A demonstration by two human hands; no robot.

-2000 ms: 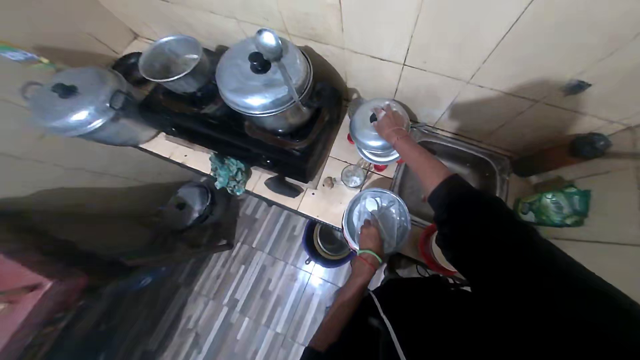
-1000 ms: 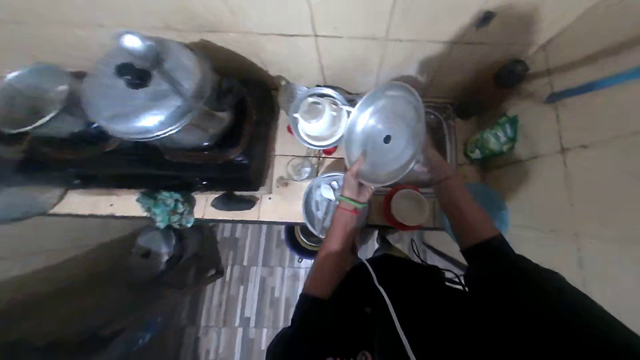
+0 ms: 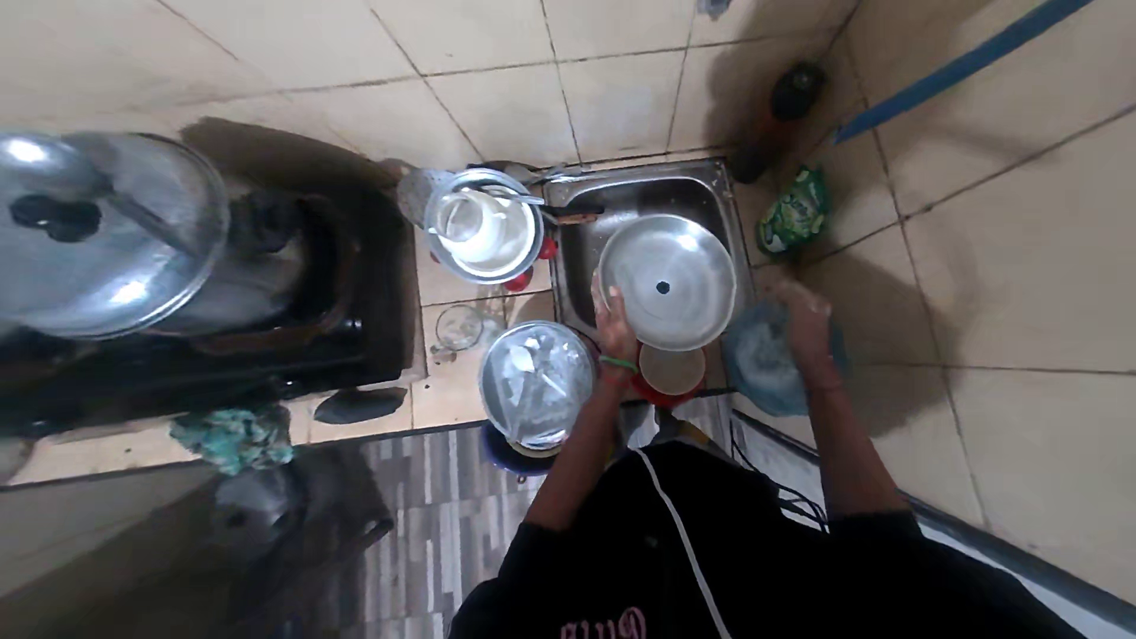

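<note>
My left hand (image 3: 614, 330) grips the left rim of a round metal pot lid (image 3: 674, 257), tilted over a steel sink (image 3: 577, 253). Above a blue bowl (image 3: 768, 368) with pale, foamy-looking contents is my right hand (image 3: 803, 311); it is blurred, and whether it holds anything is unclear. Left of the lid stands a metal pot (image 3: 486, 355) with spoons inside. Behind that pot, a metal basin (image 3: 435, 222) holds a white pitcher (image 3: 479, 235) and other dishes. A red-rimmed container (image 3: 643, 390) sits just below the lid.
A black stove (image 3: 373, 302) at the left bears a large lidded pot (image 3: 133, 275) with a ladle on top. A drinking glass (image 3: 459, 327) and a green cloth (image 3: 235, 437) lie along the counter. A green packet (image 3: 794, 213) and a dark bottle (image 3: 781, 115) stand beyond the sink.
My right hand has left the lid and moved right, over the blue bowl. The lid, still in my left hand, is now lower over the sink. The view has shifted.
</note>
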